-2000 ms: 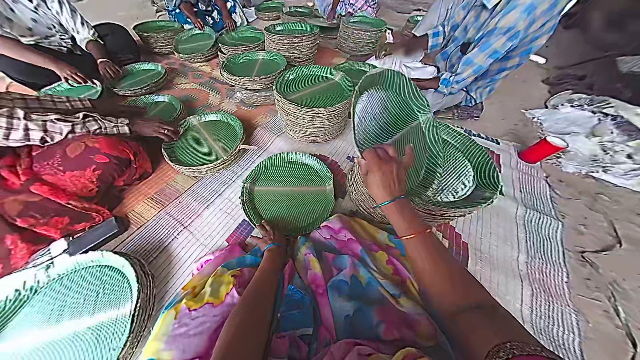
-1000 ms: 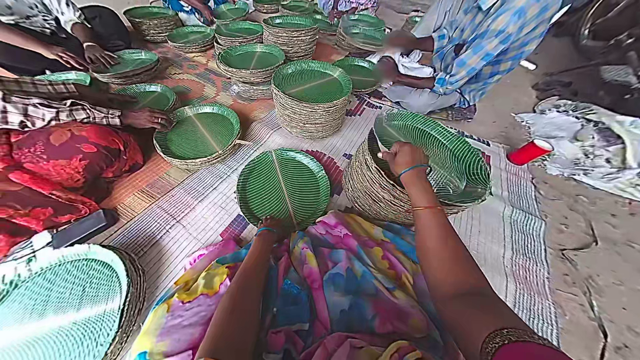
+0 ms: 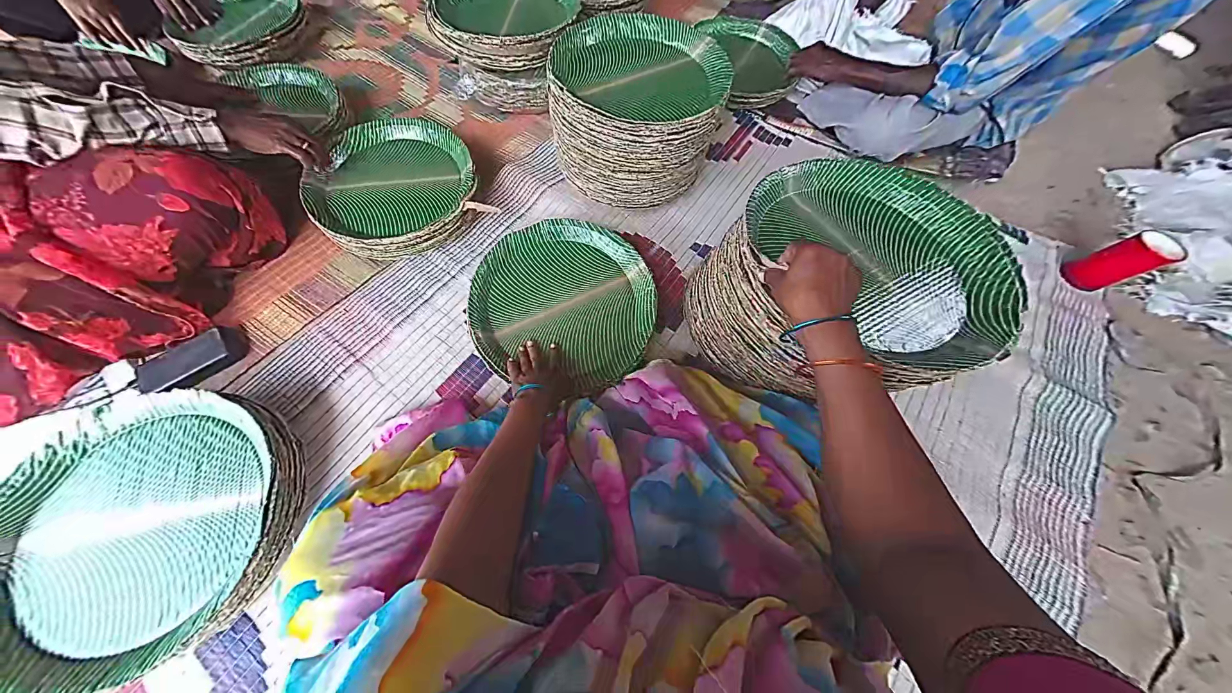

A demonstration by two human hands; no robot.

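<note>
A round green leaf-patterned plate (image 3: 568, 298) lies in front of my lap, and my left hand (image 3: 541, 371) rests on its near rim with fingers spread. To its right stands a tall stack of large green plates (image 3: 972, 241) with rough brown edges. My right hand (image 3: 816, 279) is closed at the left rim of that stack's top plate; its fingertips are hidden, so whether it grips the rim is unclear. Bangles circle both wrists. Behind the single plate rises a tall stack of smaller plates (image 3: 640, 72).
Large plates (image 3: 135, 525) are stacked at the lower left, near a black object (image 3: 192, 359). At the left, a co-worker's hand (image 3: 274, 135) is beside another plate stack (image 3: 390, 188). A person in blue checks sits at upper right. A red cylinder (image 3: 1124, 260) lies on the right.
Two seconds ago my right hand lay on a raised large plate; that plate has come down onto the stack. My left hand stays at the single plate, which has turned.
</note>
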